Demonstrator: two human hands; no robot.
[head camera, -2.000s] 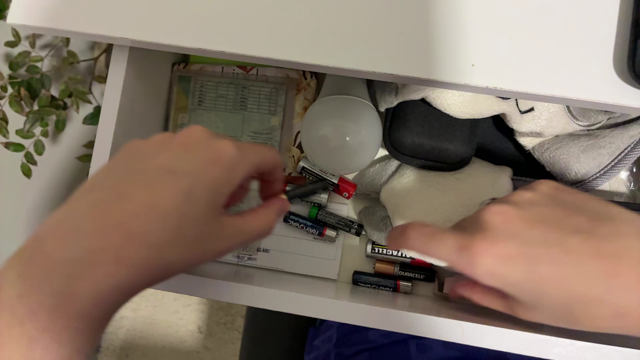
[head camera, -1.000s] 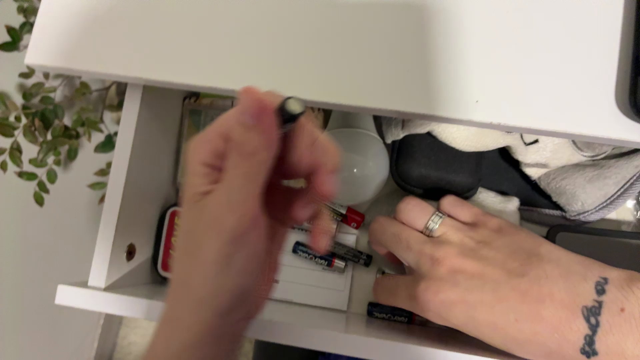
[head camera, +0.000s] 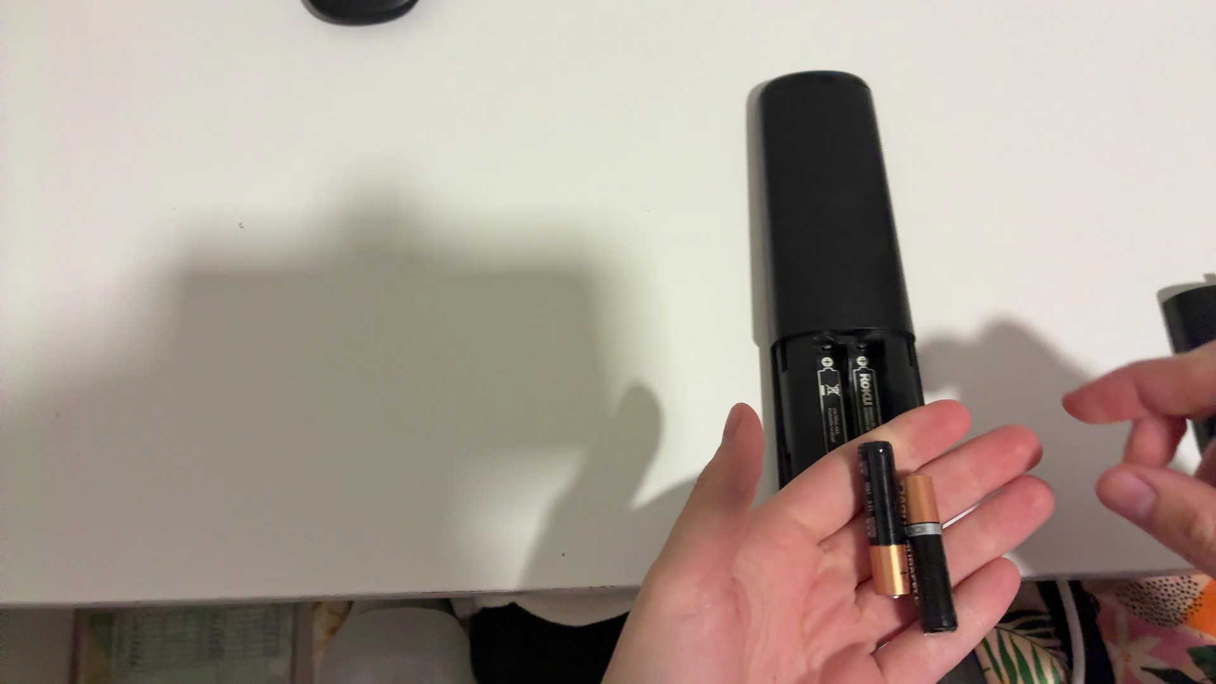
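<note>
My left hand (head camera: 836, 560) is turned palm up with its fingers spread, and two AAA-type batteries lie loose on it. One black and copper battery (head camera: 883, 518) has its copper end toward me; the other battery (head camera: 928, 554) beside it has its copper end pointing away. Behind the fingers, a black Roku remote control (head camera: 836, 209) lies face down on the white top, its battery compartment (head camera: 848, 394) uncovered and partly hidden by my hand. At the right edge my right hand (head camera: 1154, 446) is partly in view, fingers apart and curled, with nothing seen between them.
Another black object (head camera: 1192, 318) lies at the right edge, partly behind my right hand. A rounded black object (head camera: 361, 8) is cut off at the top. Below the front edge of the white top (head camera: 332, 475), the drawer shows a white light bulb (head camera: 399, 641) and papers (head camera: 190, 646).
The view has moved from the drawer up to the white top. Both hands have left the drawer's batteries, and two batteries now lie on my left palm.
</note>
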